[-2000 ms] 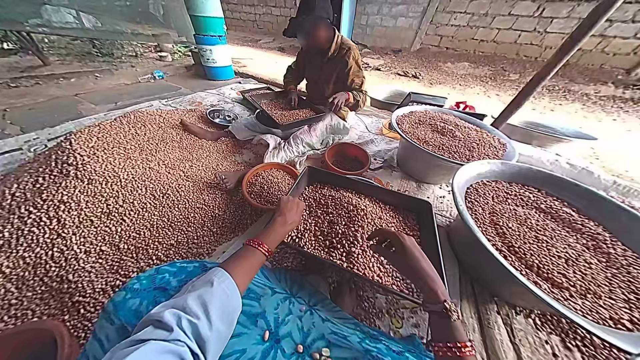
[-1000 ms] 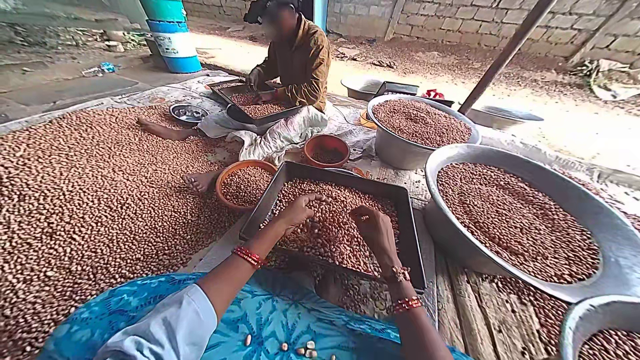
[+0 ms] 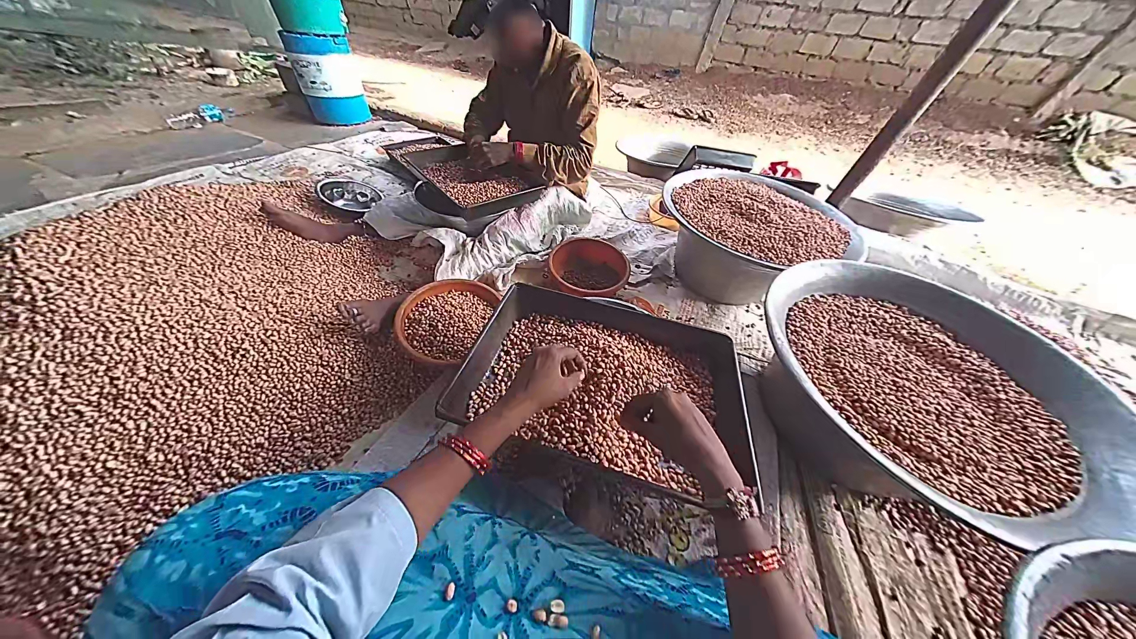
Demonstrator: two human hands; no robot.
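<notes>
A dark rectangular metal tray [image 3: 744, 424] sits in front of me, spread with small brown nuts or seeds [image 3: 603, 390]. My left hand [image 3: 548, 374] is over the left half of the tray, its fingers curled together just above the nuts. Over the right half is my right hand [image 3: 670, 426], fingers bent down at the nuts, with a small pale spot at the fingertips. Whether either hand pinches a nut is too small to tell. An orange bowl [image 3: 402, 330] of nuts stands by the tray's left corner, and a second orange bowl [image 3: 593, 246] lies behind the tray.
A large nut heap [image 3: 177, 355] covers the left. Wide metal tubs of nuts stand at right, one near [image 3: 781, 355] and one farther back [image 3: 697, 257]. Another person [image 3: 541, 106] sits ahead with trays. A few nuts lie on the blue patterned cloth [image 3: 497, 568] over my lap.
Both hands have stayed over the tray, shifting a little over the nuts. Since the earliest frame, my left hand has moved from the tray's left edge to above the nuts.
</notes>
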